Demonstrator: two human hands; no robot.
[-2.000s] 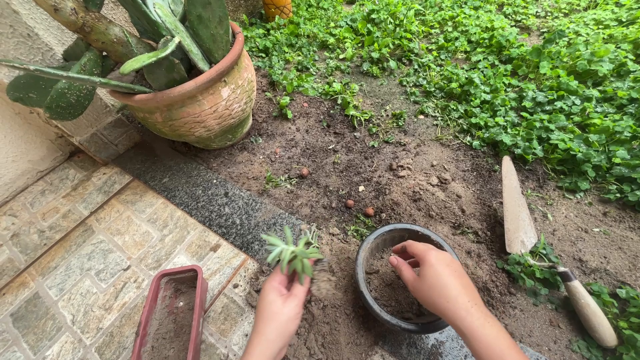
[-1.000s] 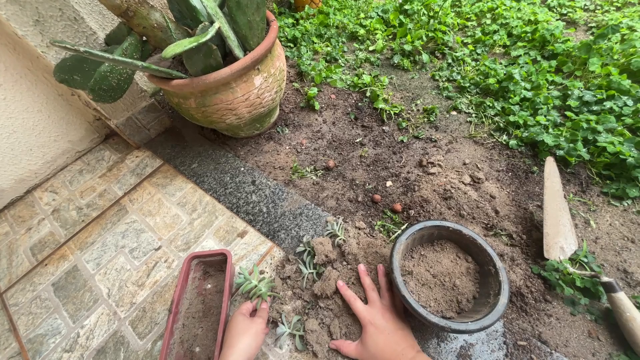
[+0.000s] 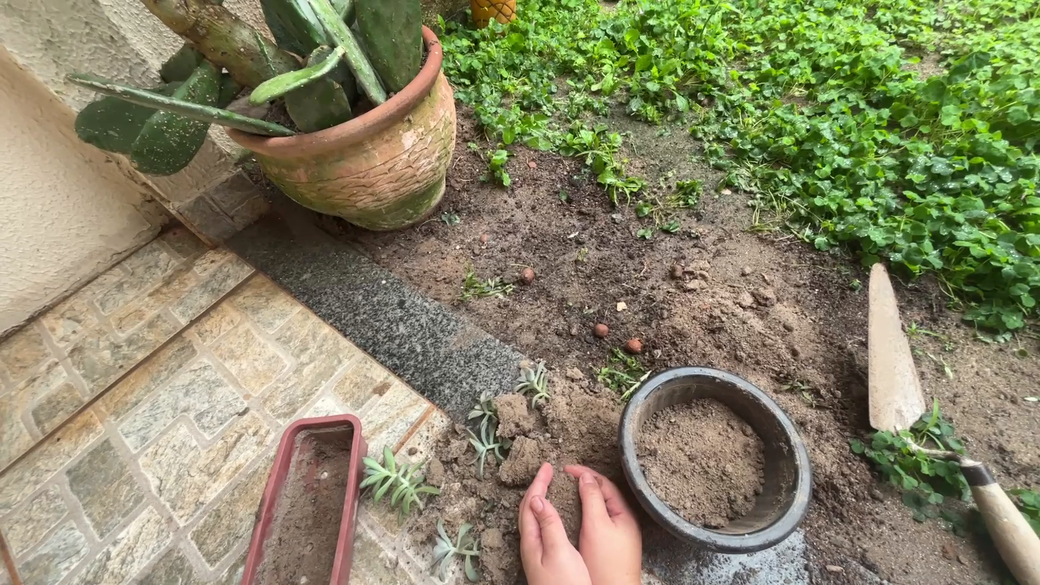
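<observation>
My left hand (image 3: 551, 532) and my right hand (image 3: 603, 520) are side by side, cupped around part of the loose soil heap (image 3: 581, 414). Whether soil lies between the palms is hard to see. Just right of them stands a round dark pot (image 3: 638, 483), partly filled with soil. Left of the hands, succulent cuttings lie on and beside the heap: one (image 3: 398, 483) near the planter, one (image 3: 455, 550) at the bottom, others (image 3: 486, 439) by the soil clods (image 3: 520, 461), and one (image 3: 534, 383) at the top. A reddish rectangular planter (image 3: 356, 487) holds a thin layer of soil.
A trowel (image 3: 892, 366) with a wooden handle lies on the soil at the right. A large clay pot (image 3: 366, 171) with cactus stands at the upper left by the wall. Stone tiles (image 3: 195, 406) and a granite strip (image 3: 390, 325) border the soil. Green ground cover (image 3: 812, 106) spreads behind.
My left hand has let go of the succulent cutting and moved right, beside my right hand. The fingers of my right hand, spread on the soil a second ago, are now closer together.
</observation>
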